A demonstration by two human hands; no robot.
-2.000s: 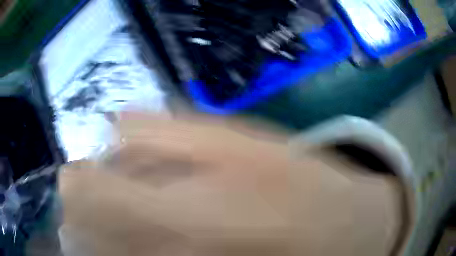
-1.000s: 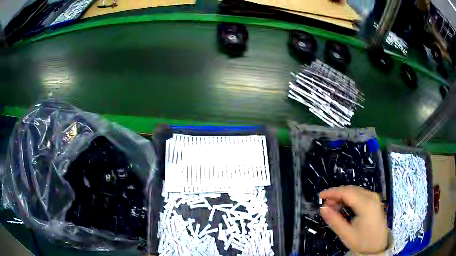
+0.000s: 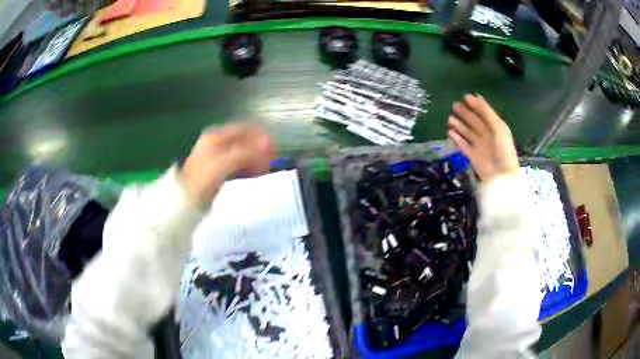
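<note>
My left hand [image 3: 228, 154] is blurred, above the far end of the middle tray; I cannot tell whether it holds anything. My right hand [image 3: 483, 137] is over the far edge of the tray of black parts, fingers slightly apart, with nothing visible in it. The bundle of silvery-white strips [image 3: 373, 103] lies on the green line between the hands. The middle tray holds stacked strips [image 3: 263, 210] at its far end and loose white strips [image 3: 288, 298] nearer me. Finished housings [image 3: 414, 238], black with white patches, fill the tray to its right.
A clear plastic bag [image 3: 35, 245] with black housings is at the left, partly behind my left sleeve. A narrow blue tray [image 3: 572, 286] of small white pieces [image 3: 551, 228] sits at the right beside brown cardboard [image 3: 603, 210]. Several round black parts [image 3: 339, 45] stand along the far green edge.
The view has shifted right. My left hand has come into view over the middle tray. My right hand has moved from low over the black parts to their tray's far edge.
</note>
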